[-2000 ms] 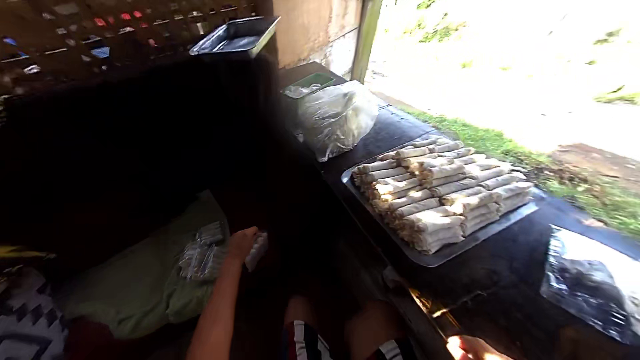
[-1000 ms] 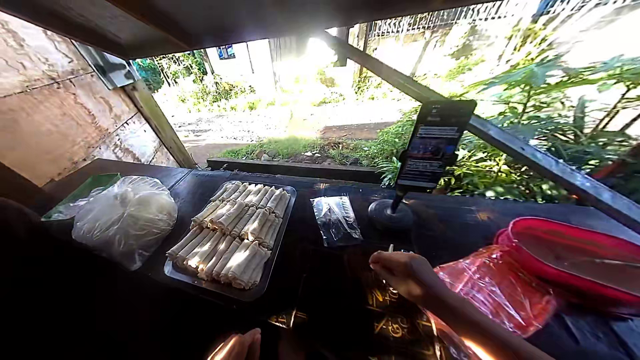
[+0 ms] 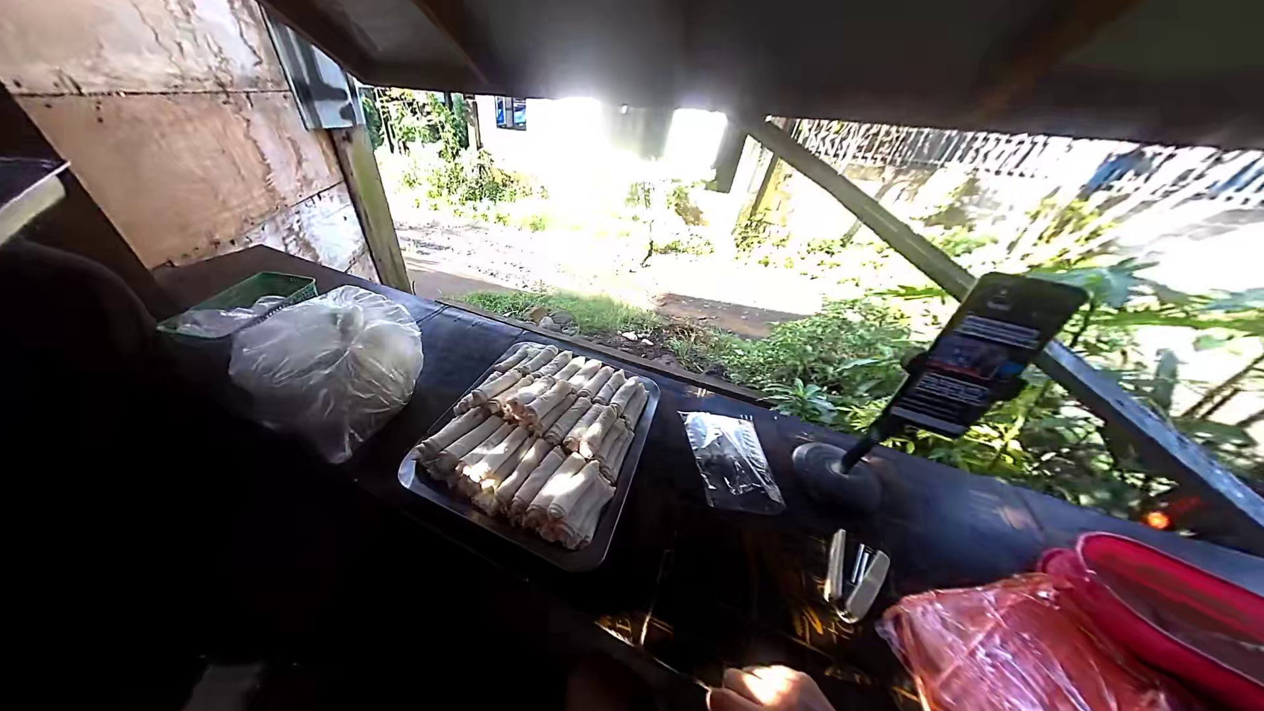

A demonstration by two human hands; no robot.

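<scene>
On a dark counter, a metal tray (image 3: 610, 533) holds stacked layers of rolled wrappers (image 3: 543, 434), pale and neatly aligned. To its right lies a clear plastic packet (image 3: 733, 462), and nearer me a small stapler (image 3: 855, 578), its arms spread apart. Part of one hand (image 3: 765, 688), apparently my right hand, shows at the bottom edge by the counter's near side, below the stapler; its fingers are mostly cut off, so what it holds cannot be seen. My left hand is not in view.
A tied clear plastic bag (image 3: 331, 365) and a green basket (image 3: 286, 286) stand at the left. A phone (image 3: 987, 355) sits on a round-based stand (image 3: 837, 476). At the right are a red plastic bag (image 3: 997, 642) and a red basin (image 3: 1096, 563). A slanted beam crosses the opening.
The view has swung right from the dark area at the left. The right hand has moved down from beside the phone stand, where the stapler now shows. The left hand has left the view.
</scene>
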